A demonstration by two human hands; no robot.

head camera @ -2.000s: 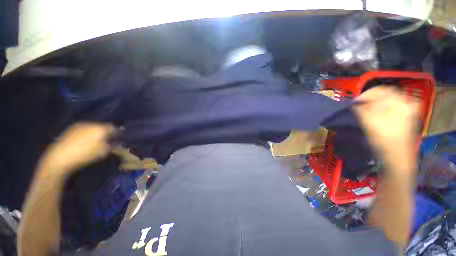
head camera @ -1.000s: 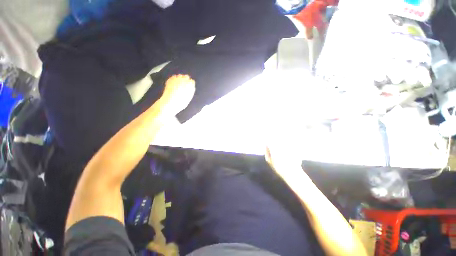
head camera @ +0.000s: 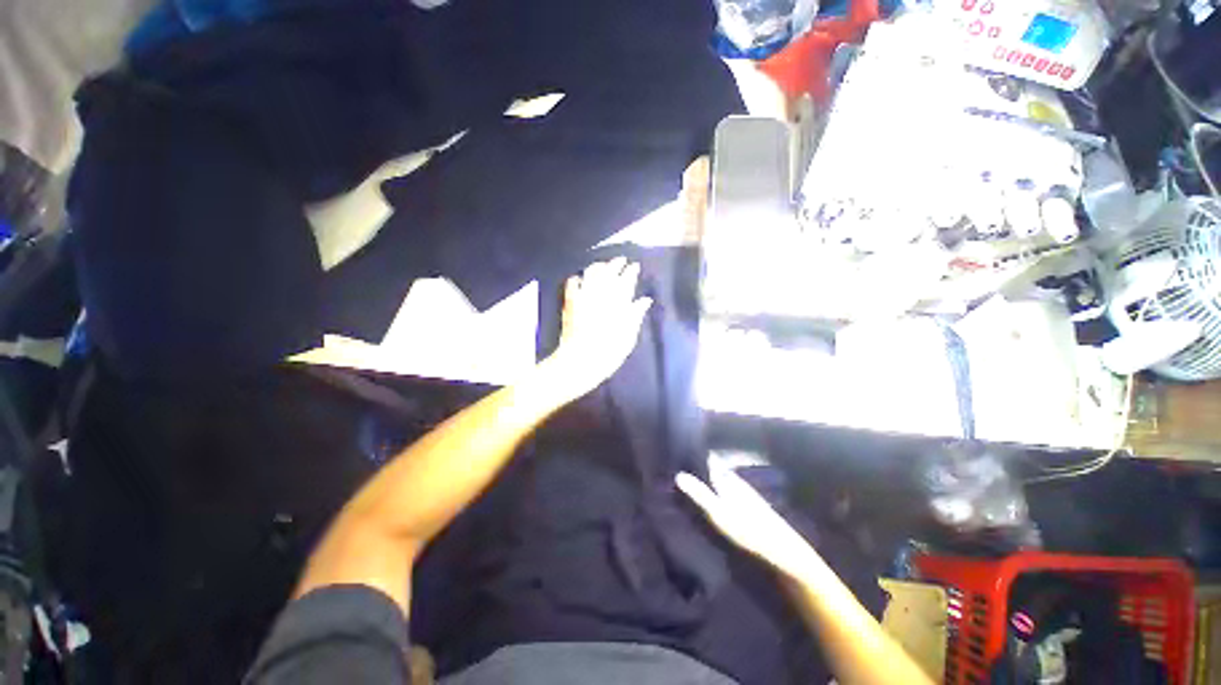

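A dark garment piece runs from the bright tabletop over its front edge into my lap. My left hand lies on its upper part at the table edge, fingers bent; whether they pinch the cloth cannot be told. My right hand is lower and to the right, against the cloth below the table edge; its grip is unclear. A large black pile of garment pieces covers the left of the table. The white overlock machine, glare-lit, stands to the right of my hands, with its grey side plate.
A control panel with a blue display tops the machine. A white fan stands at the right. A dark strip hangs over the table's front edge. Below are a crumpled plastic bag and a red basket. Pale pieces lie by the pile.
My left hand has moved right and slightly down from the pile. The dark cloth now covers part of the bright tabletop between the pile and machine. My right hand sits lower, below the edge.
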